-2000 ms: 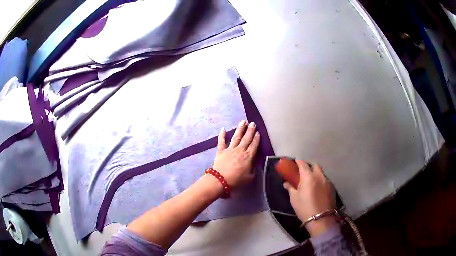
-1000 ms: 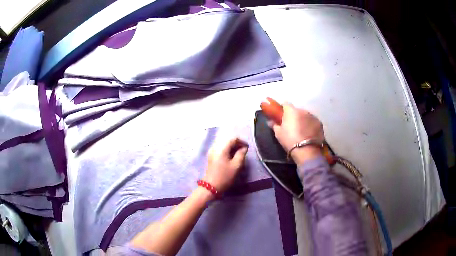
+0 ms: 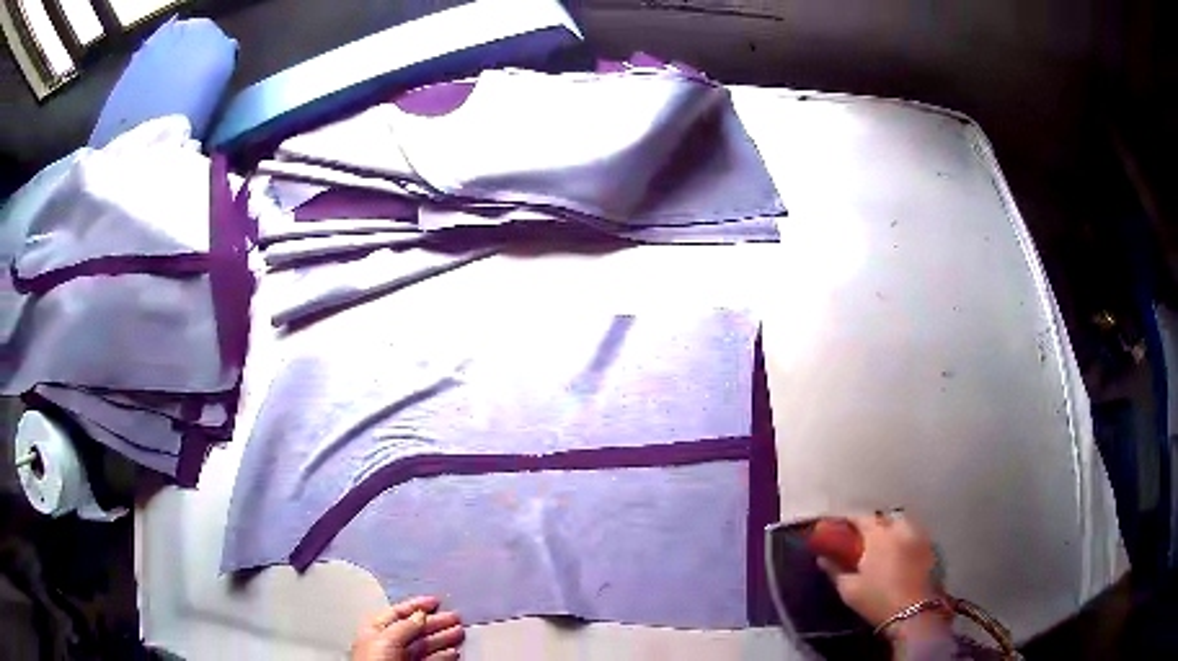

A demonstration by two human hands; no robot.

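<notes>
A lilac-grey garment panel (image 3: pixel 620 517) lies on the white pressing table (image 3: pixel 904 323). A dark purple strip (image 3: pixel 568 458) runs along it and curves down at its left end; a wider purple strip (image 3: pixel 764 517) crosses its right end. My right hand (image 3: pixel 885 568) is shut on the orange-brown handle of the iron (image 3: pixel 807 594), beside the panel's lower right corner. The iron is partly cut off by the bottom edge. My left hand (image 3: pixel 411 633) is at the panel's lower edge, cut off by the bottom edge; whether it grips the cloth is unclear.
A pile of folded lilac pieces (image 3: pixel 568 149) lies at the back. Another pile (image 3: pixel 123 323) is at the left, above a white roll (image 3: pixel 49 465). A long blue bar (image 3: pixel 401 65) and a blue cloth bundle (image 3: pixel 168 78) are behind them.
The iron has moved down and right from the panel's upper right end. My left hand has moved from above the panel down and left to its lower edge. The view has shifted.
</notes>
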